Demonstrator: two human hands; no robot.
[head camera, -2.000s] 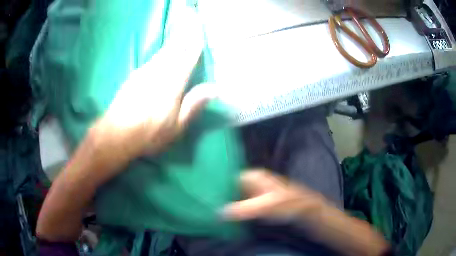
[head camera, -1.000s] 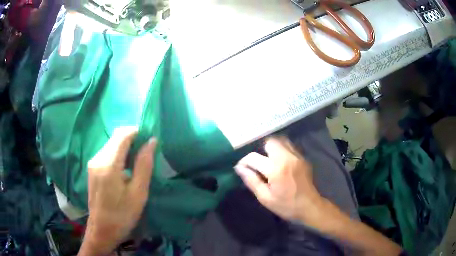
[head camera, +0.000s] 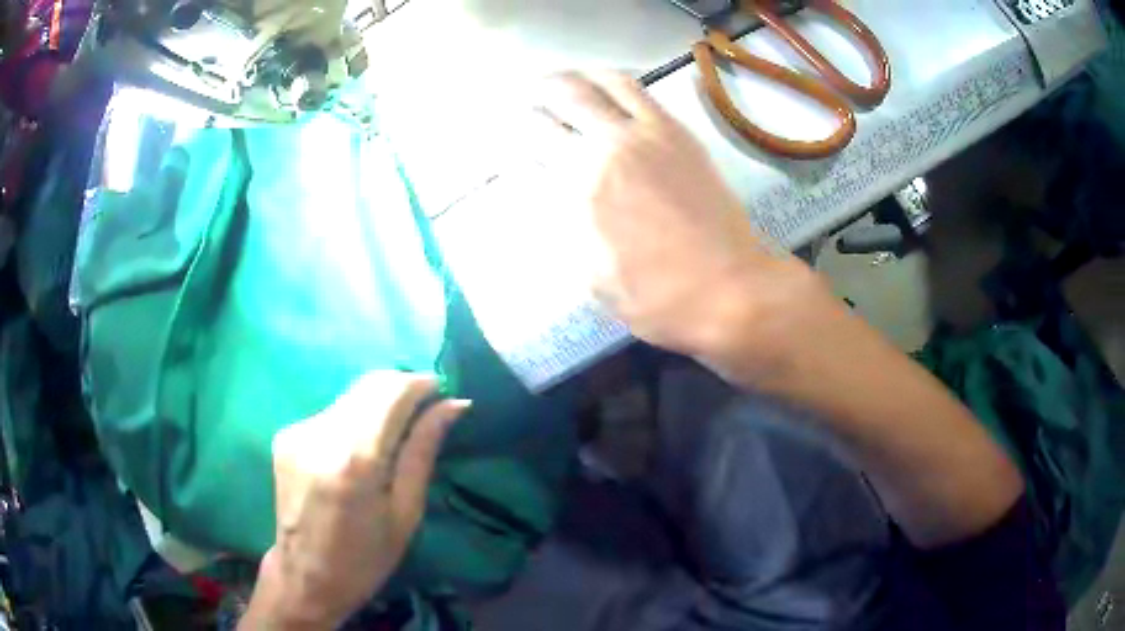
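The green garment piece (head camera: 160, 358) lies over the left part of the white machine table and hangs over its front edge; part of it is bleached by the lamp. Its upper end lies below the sewing machine's metal needle area (head camera: 290, 74). My left hand (head camera: 358, 475) pinches the garment's right edge between thumb and fingers near the table front. My right hand (head camera: 654, 203) is over the table, left of the scissors, with fingers bent and partly washed out by glare. I cannot tell whether it holds anything.
Scissors with orange-brown handles (head camera: 790, 111) lie at the table's back right. A printed ruler (head camera: 864, 166) runs along the front edge. A dark block with a white-marked panel (head camera: 1042, 15) is at the right end. Dark green cloth (head camera: 1012, 370) hangs below right. The wearer's grey-clad lap is below.
My right hand has moved from the table's front edge up over the tabletop. My left hand has shifted slightly right and down along the cloth edge. The cloth lies flatter.
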